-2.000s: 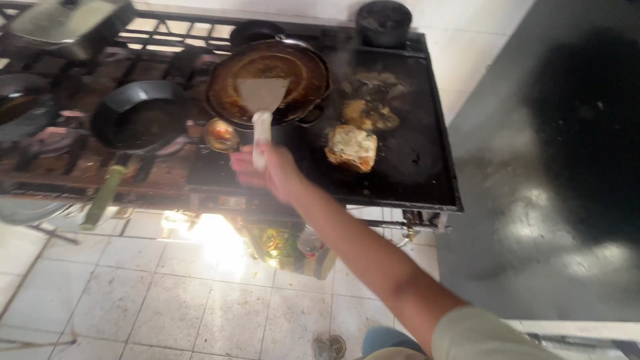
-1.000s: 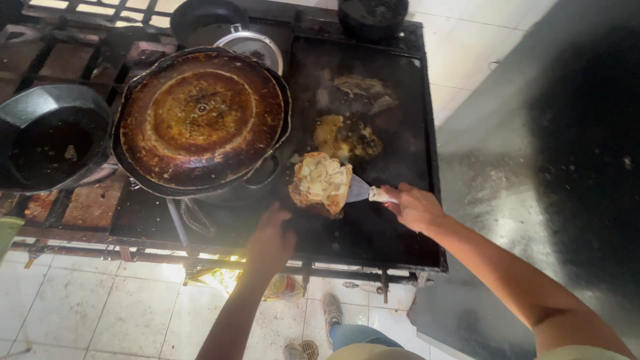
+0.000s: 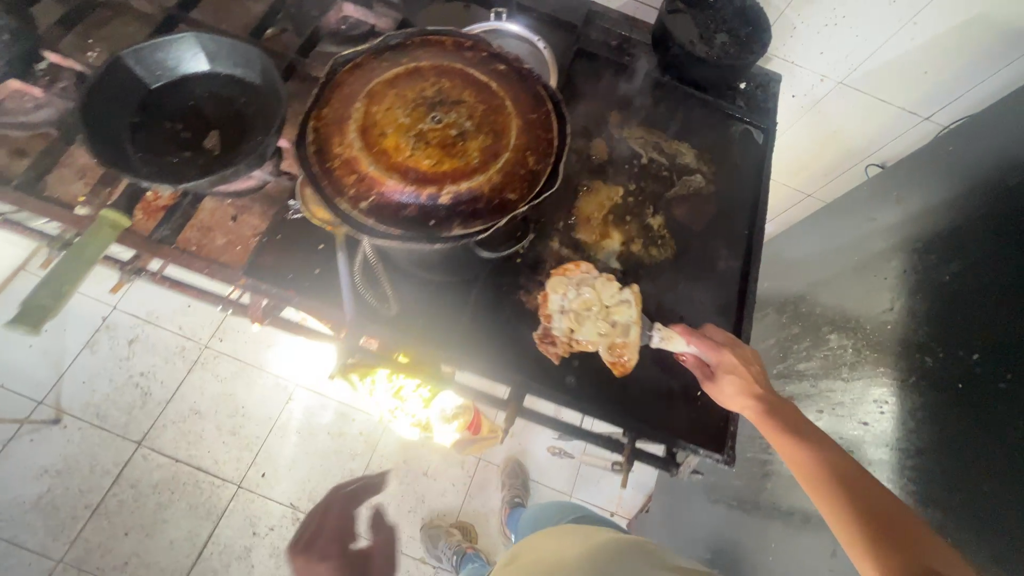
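Note:
My right hand [image 3: 720, 364] grips the pale handle of a spatula [image 3: 670, 339] at the right part of a black griddle [image 3: 500, 320]. The spatula's blade is mostly hidden under a browned piece of food topped with pale, melted-looking slices [image 3: 590, 314]. Low in the view, my left hand [image 3: 346, 528] hangs over the tiled floor, fingers apart and holding nothing. Behind the food, brown residue [image 3: 620, 224] and darker scraps [image 3: 660, 152] lie on the griddle.
A large pan with a stained, upturned round lid [image 3: 436, 132] stands left of the food. Further left, a black skillet [image 3: 184, 108] with a green handle [image 3: 72, 268] sits on the burners. A black pot [image 3: 710, 36] stands at the back corner. Bright flames [image 3: 408, 404] show below the griddle's front edge.
My right hand has gone from over the large pan to the food, with the spatula now under it. My left hand has drawn back from the griddle's front edge since one second ago.

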